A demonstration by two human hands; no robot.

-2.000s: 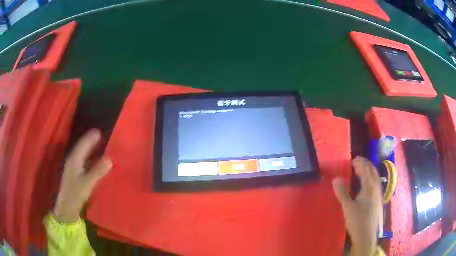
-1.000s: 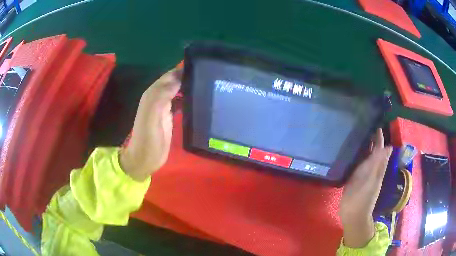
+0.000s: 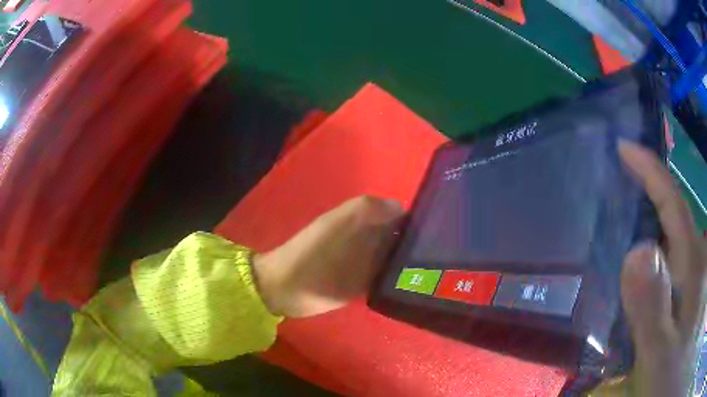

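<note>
A black-bezelled tablet is lifted and tilted above the red foam pads, toward the right. Its grey screen shows a title and green, red and grey buttons along the lower edge. My left hand grips its left edge, fingers hidden behind it. My right hand holds its right side, with the thumb and a finger over the right bezel.
Stacked red foam pads stand at the left, with a dark glossy device at the far upper left. The dark green bench lies behind. Blue structure shows at the upper right.
The tablet was lying on the foam, then was lifted in both hands, and now is further right and tilted. Its buttons changed from white, orange and grey to green, red and grey. The view has turned.
</note>
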